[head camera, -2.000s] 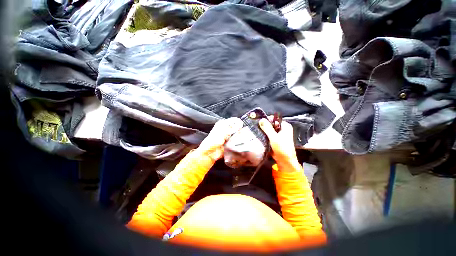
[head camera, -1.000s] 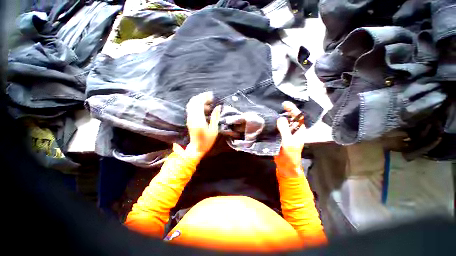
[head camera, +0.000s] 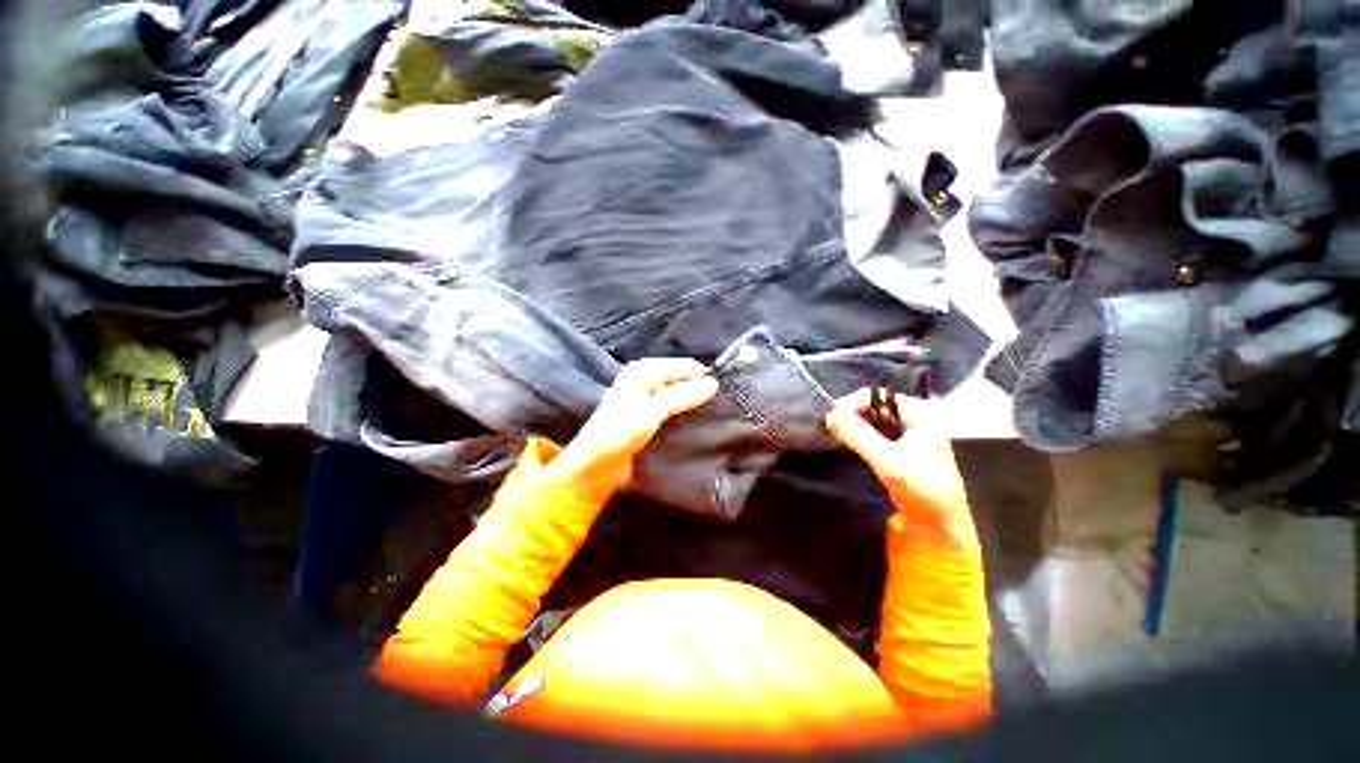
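Observation:
A dark grey denim jacket (head camera: 671, 187) lies spread in front of me, its near part over the table's front edge. My left hand (head camera: 641, 410) pinches the left side of a stitched cuff or band (head camera: 768, 383) that has a small pale button near its upper corner. My right hand (head camera: 899, 447) has its fingertips at the right edge of the same band. A small dark tool, perhaps thread snips (head camera: 885, 406), shows at my right fingers, mostly hidden by them. Loose thread ends are too fine to see.
Crumpled dark jackets lie at the left (head camera: 149, 209) and at the right (head camera: 1148, 298), the right one with brass buttons. Yellow-green patterned cloth (head camera: 134, 383) shows at the left. The white table top (head camera: 276, 370) shows between garments.
One second ago my hands were apart over the bunched cloth; now they hold the band flat between them. Two seconds ago they held a buttoned band closed in a loop.

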